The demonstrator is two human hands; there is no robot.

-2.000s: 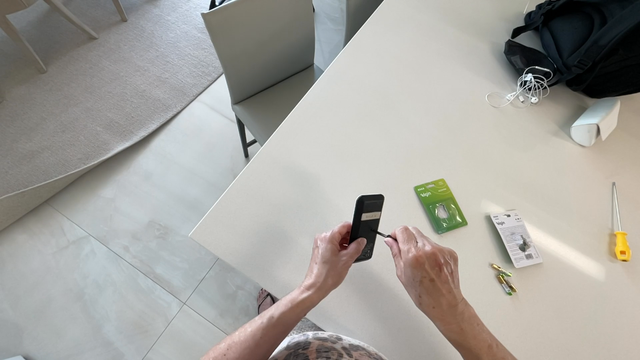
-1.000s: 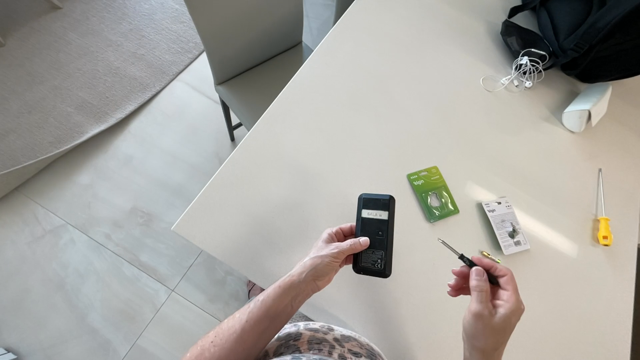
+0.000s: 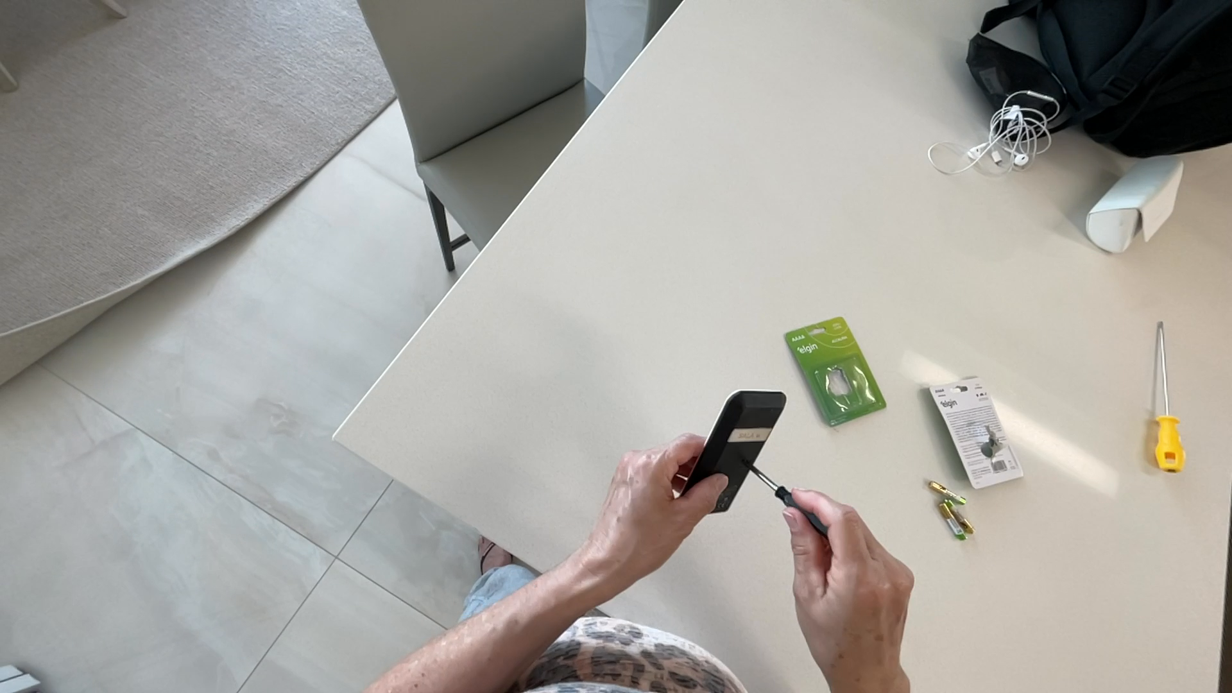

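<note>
My left hand [image 3: 654,500] grips a black handheld device [image 3: 739,448], tilted up on edge above the table, its back with a pale label facing right. In my right hand [image 3: 852,577] is a small screwdriver [image 3: 789,498] with a black handle; its tip meets the back of the device. To the right on the table lie a green Elgin blister pack [image 3: 835,372], a white-backed Elgin pack [image 3: 975,433] and several small green and gold batteries [image 3: 951,510].
A yellow-handled screwdriver [image 3: 1168,443] lies at the right. Farther back are a white case [image 3: 1134,204], white wired earphones [image 3: 1015,135] and a black backpack [image 3: 1136,67]. A chair [image 3: 510,144] stands against the left edge of the table [image 3: 616,289].
The screwdriver was away from the device one second ago; now my right hand has brought it left, against the device's back. My left hand has tilted the device.
</note>
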